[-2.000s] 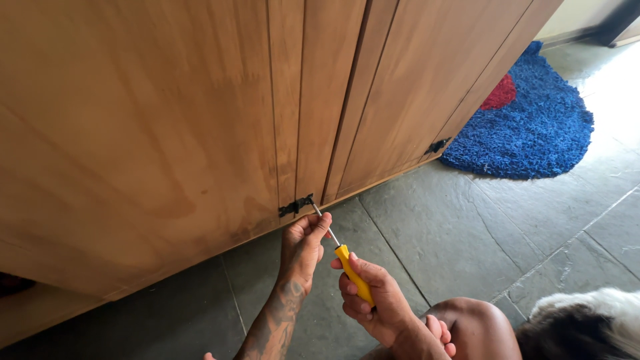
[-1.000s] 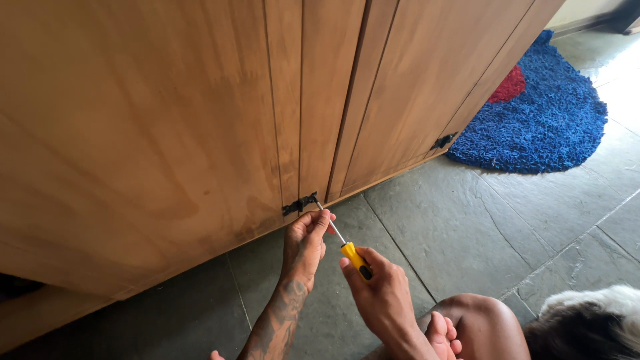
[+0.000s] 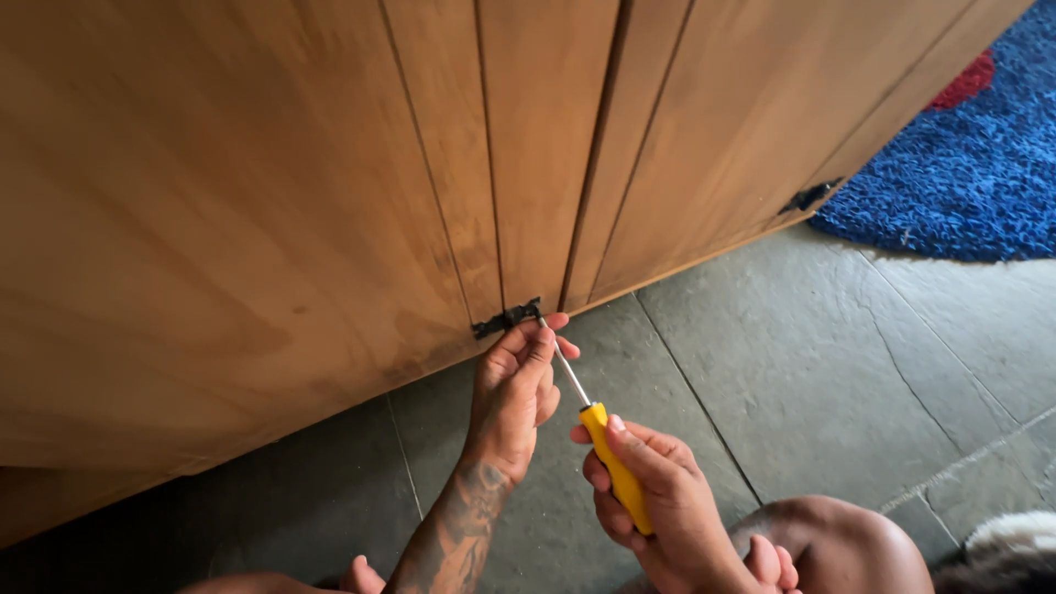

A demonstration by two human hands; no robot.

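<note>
My right hand [image 3: 660,495] is closed around the yellow handle of a screwdriver [image 3: 616,466], whose metal shaft slants up and left. The shaft's tip meets the right end of a black metal hinge [image 3: 507,318] low on a wooden cabinet door [image 3: 330,206]. My left hand [image 3: 517,388] is just below the hinge, its thumb and fingers around the shaft near the tip. Whether the tip sits in a screw is hidden by the fingers and the small scale.
A second black hinge [image 3: 811,196] is at the cabinet's lower right. Beside it a blue shaggy rug [image 3: 965,173] with a red patch lies on grey stone tiles [image 3: 767,330]. My bare knee [image 3: 833,544] and a black-and-white furry thing [image 3: 1011,544] are at the lower right.
The fingers of my right hand have shifted their hold on the screwdriver handle. My left hand has stayed by the tip at the hinge.
</note>
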